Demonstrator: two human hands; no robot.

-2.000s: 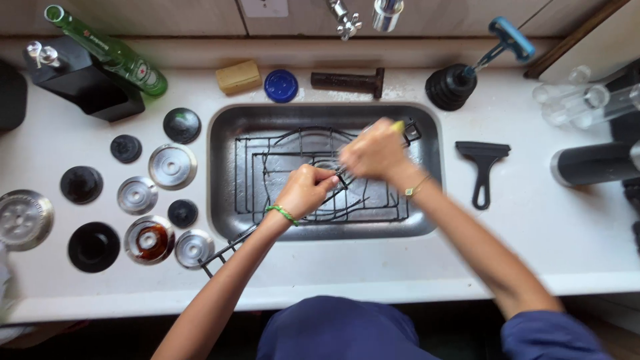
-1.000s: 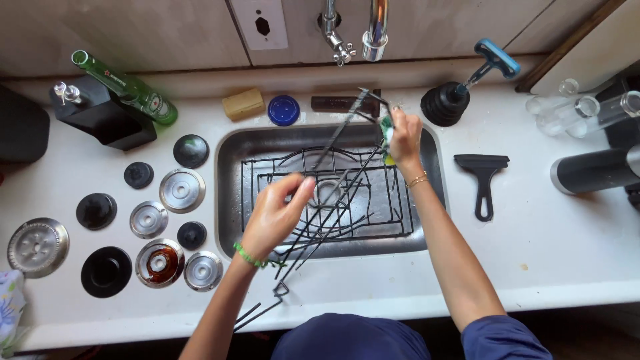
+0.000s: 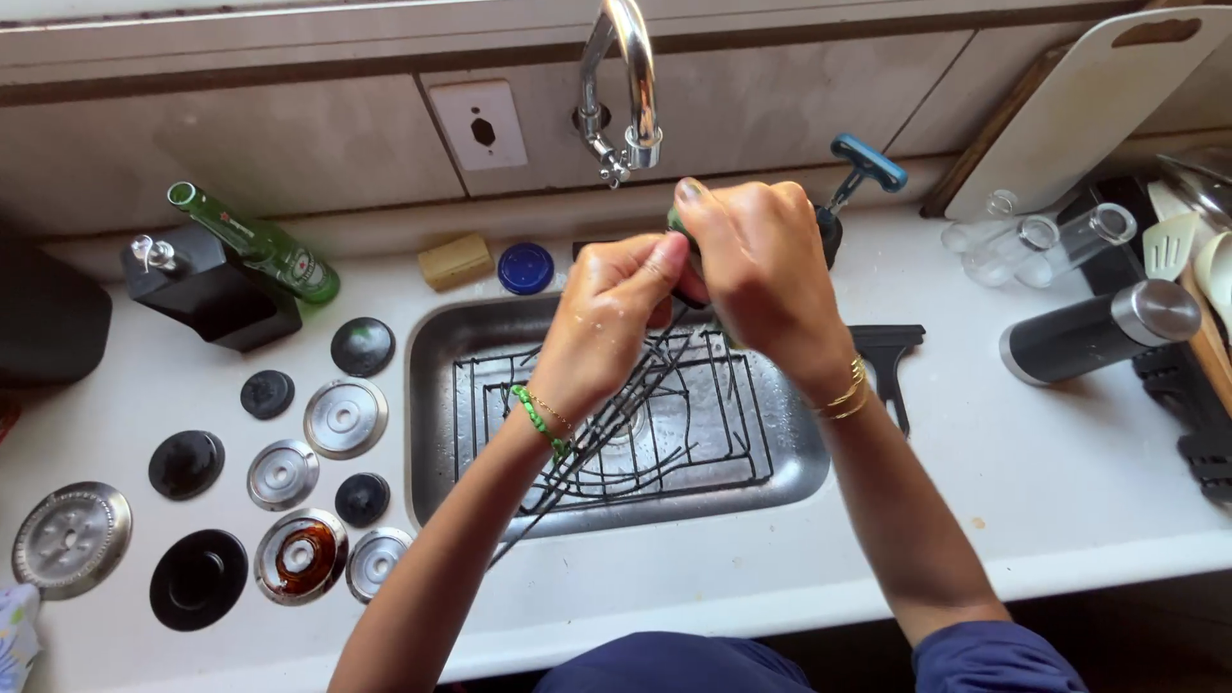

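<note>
My left hand (image 3: 611, 308) grips one end of a black wire stove grate (image 3: 602, 423), which slants down toward the counter's front edge. Close against it, my right hand (image 3: 760, 269) is closed around a green and yellow scrubbing sponge (image 3: 676, 223), mostly hidden by the fingers, at the same end of the grate. More black wire grates (image 3: 760, 414) lie below in the stainless steel sink (image 3: 808, 481), whose bottom is wet. The chrome faucet (image 3: 640, 87) stands behind my hands.
Burner caps (image 3: 199, 579) and metal burner plates (image 3: 346, 418) lie left of the sink. A green glass bottle (image 3: 274, 255), black soap dispenser (image 3: 207, 289), yellow bar (image 3: 455, 262) and blue lid (image 3: 526, 269) stand behind. A squeegee (image 3: 890, 366), glasses (image 3: 1088, 241) and black flask (image 3: 1097, 332) are right.
My hands have come together at the upper end of the held grate; one second ago they were apart along it. The view has tilted up toward the wall.
</note>
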